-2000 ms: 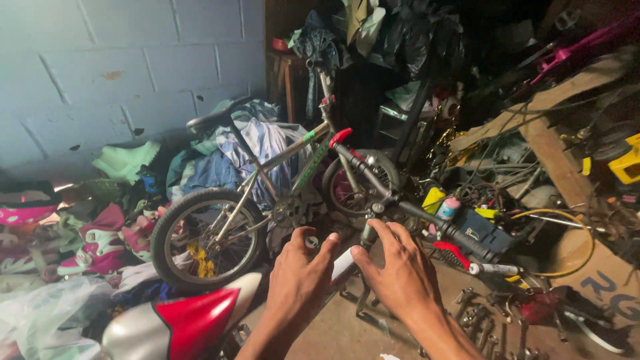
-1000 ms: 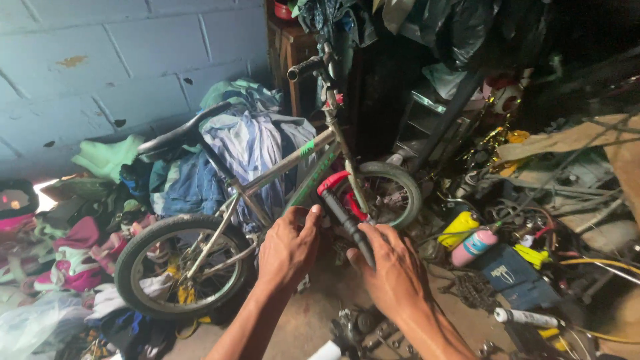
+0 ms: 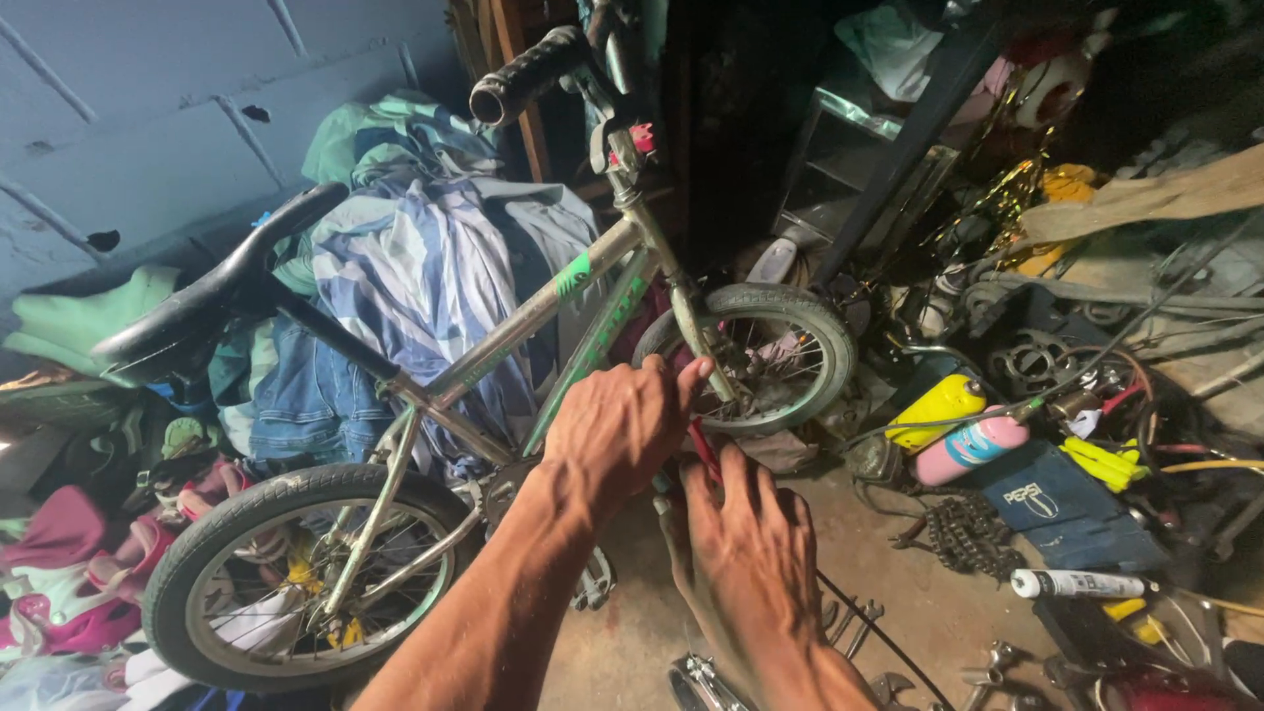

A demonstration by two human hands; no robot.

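My left hand (image 3: 627, 415) is closed around a narrow red part (image 3: 703, 449), its thumb pointing up to the right. Just below and to the right, my right hand (image 3: 746, 523) has its fingers curled at the same red part; most of what it grips is hidden. Behind the hands stands a small bicycle, its metal frame (image 3: 528, 321) bearing green decals, with a black saddle (image 3: 222, 291), a black handlebar grip (image 3: 528, 74), a rear wheel (image 3: 168, 573) and a front wheel (image 3: 834, 360).
Clothes (image 3: 395, 247) are heaped against the blue block wall (image 3: 158, 118). On the right lie yellow (image 3: 938, 410) and pink bottles (image 3: 973, 444), a blue box (image 3: 1066, 504), a bicycle chain (image 3: 963, 538) and a white tube (image 3: 1081, 585). Wrenches (image 3: 854, 622) lie on the floor.
Both hands were apart and open two seconds ago; now they are close together at the red part. The black bar seen under my right hand a second ago is largely hidden. The view has shifted closer.
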